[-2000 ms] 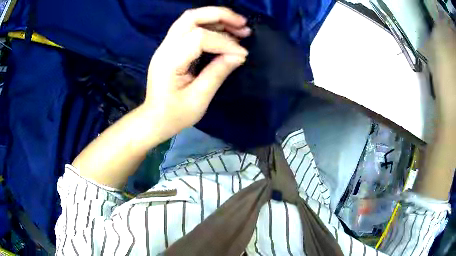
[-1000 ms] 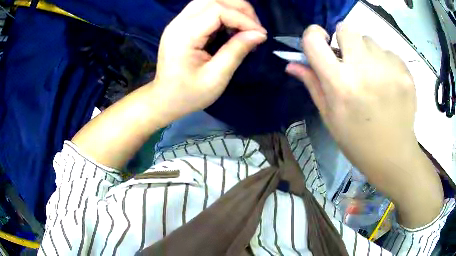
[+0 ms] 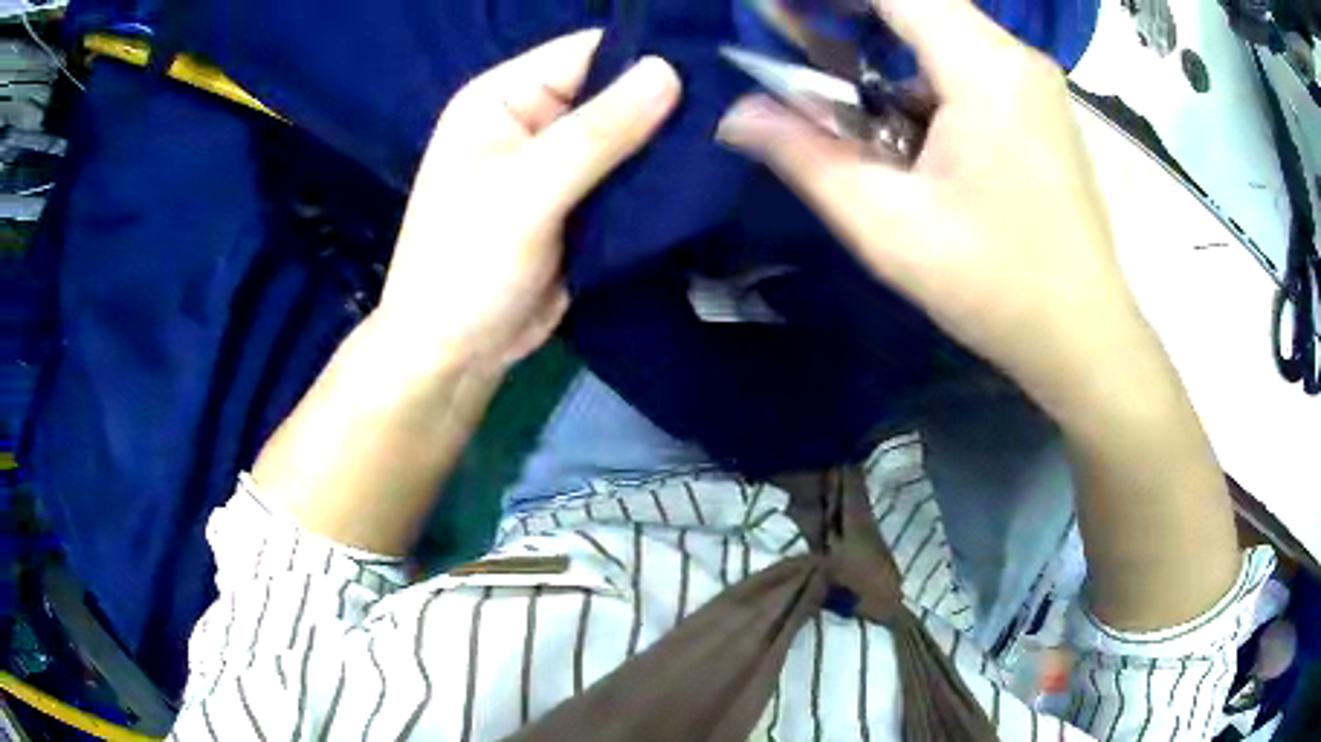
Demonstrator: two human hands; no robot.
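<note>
A navy garment point(image 3: 652, 203) lies over the lap and spreads across the top and left of the view. My left hand point(image 3: 507, 189) pinches the cloth between thumb and fingers. My right hand point(image 3: 971, 189) holds slim silver thread snips point(image 3: 794, 76), their points toward the left hand and over the cloth. The right fingertips are partly cut off by the top edge and blurred. A small white patch point(image 3: 736, 297), perhaps a label, shows on the dark cloth below the hands.
The white machine table point(image 3: 1188, 290) is on the right, with black-handled shears point(image 3: 1294, 326) at its far right. More navy cloth point(image 3: 131, 377) hangs at the left by a yellow bar point(image 3: 217, 83). A clear plastic bag with an orange-red bit point(image 3: 1053, 670) is at the lower right.
The right hand came in from the far right with the snips and is now higher. The left hand has shifted slightly left and grips the cloth differently. The white patch has come into view.
</note>
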